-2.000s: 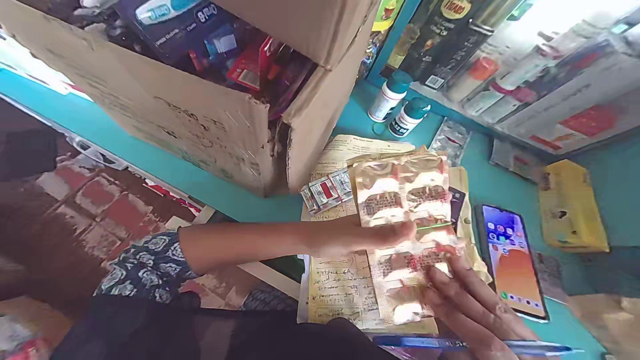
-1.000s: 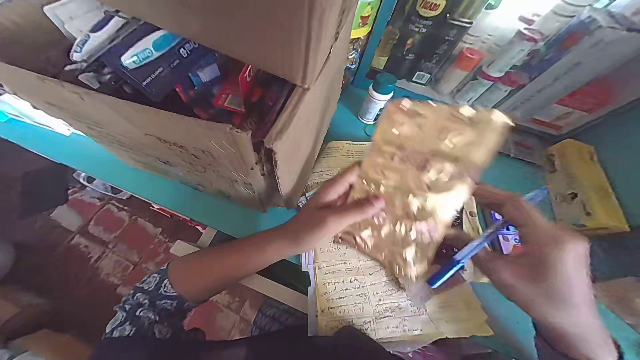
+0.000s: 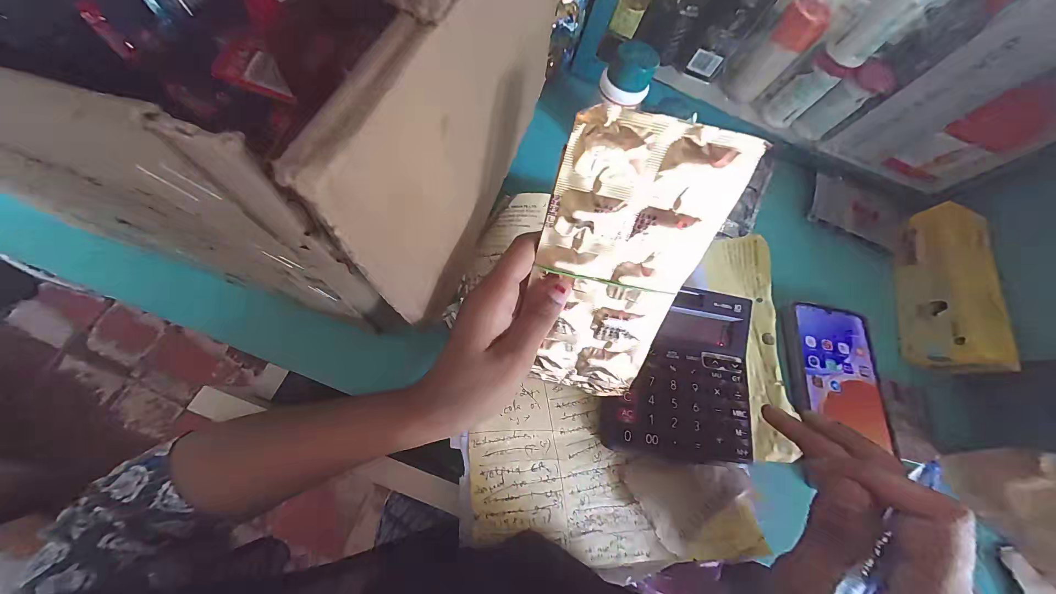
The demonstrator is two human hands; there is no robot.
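Note:
My left hand grips a stack of gold foil blister packs bound by a thin green rubber band, thumb on the front. Behind and below the stack lies a black calculator, partly covered by it. Beneath are handwritten sheets and yellowish paper. At the lower right, my right hand holds a blue pen against the palm, its fingers pointing toward the calculator. A smartphone with its screen lit lies just beyond those fingers.
An open cardboard box full of packages stands at the left on the teal counter. A bottle with a green cap is behind the foil packs. Bottles and tubes line the shelf at the back; a yellow box lies right.
The foil stack, tilted and blurred a second ago, is now held more upright in my left hand. My right hand has moved down, away from the stack, and the calculator and phone show more fully.

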